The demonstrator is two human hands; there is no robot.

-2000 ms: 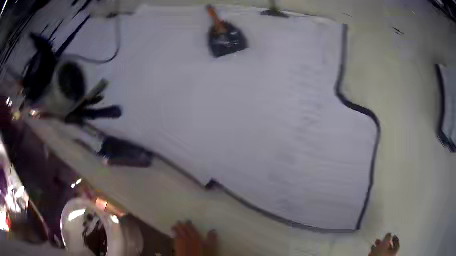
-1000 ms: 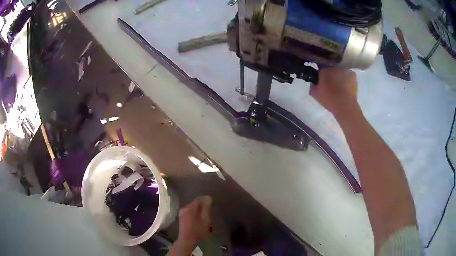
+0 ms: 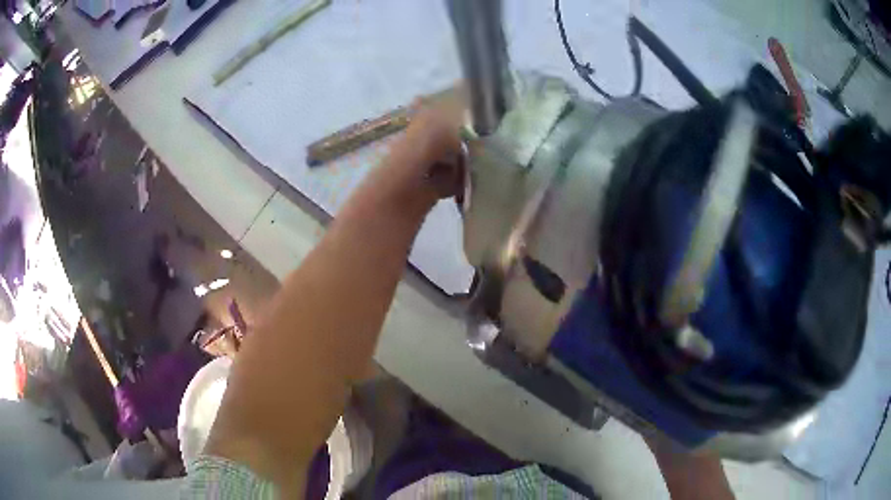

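The straight knife cutting machine [image 3: 586, 264], with silver and blue body and black cable coil, fills the right centre. My left hand [image 3: 445, 142] is at the machine's front, curled against the silver body beside the upright rod; its fingers are partly hidden. My right forearm shows below the motor; my right hand is hidden behind the machine. The grey base plate [image 3: 552, 391] shows partly under the body, at the table's near side. The white paper marker [image 3: 391, 49] lies on the lay, whose dark edge shows left of my arm. The blade is hidden.
Two narrow bars, one thin [image 3: 269, 44] and one thicker [image 3: 357, 137], lie on the paper. An orange-red handle [image 3: 789, 78] shows behind the machine. A white bucket [image 3: 200, 405] stands beside the table, partly hidden by my left arm. Scraps litter the floor.
The machine now looms larger and lower right. My left hand has moved from beside the bucket up to the machine's front. My right hand has gone out of sight behind the motor.
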